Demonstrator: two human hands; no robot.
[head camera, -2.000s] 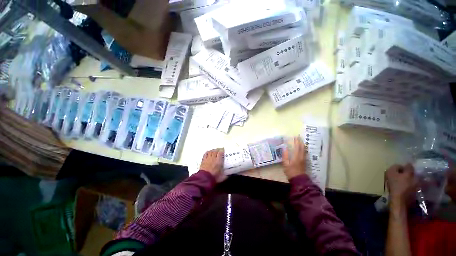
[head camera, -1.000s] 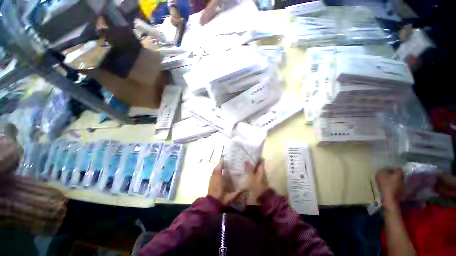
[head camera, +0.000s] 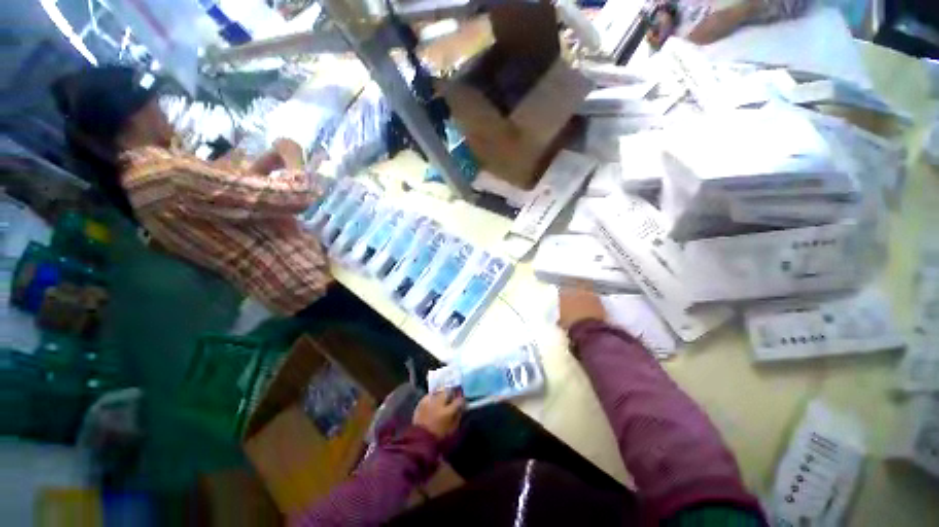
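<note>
My left hand (head camera: 440, 412) holds the left end of a clear blister tray (head camera: 498, 377) with teal and dark contents, at the table's front edge. My right hand (head camera: 581, 306) rests low over the table beside small white papers (head camera: 640, 323), near the loose white cartons (head camera: 589, 261). Its fingertips are hard to make out, so I cannot tell whether it grips anything. A row of similar blister trays (head camera: 417, 265) stands along the table edge, ahead and to the left of my hands.
A heap of white cartons (head camera: 767, 154) lies at the right. A single carton (head camera: 819, 468) lies at the lower right. An open brown box (head camera: 515, 118) stands by a grey metal frame (head camera: 396, 93). A person in a checked shirt (head camera: 227, 221) works at the left. Another brown box (head camera: 309, 417) is below the table.
The view has turned left. My hands have moved apart from the white item between them. My left hand now holds a blister tray, and my right hand has reached toward the papers.
</note>
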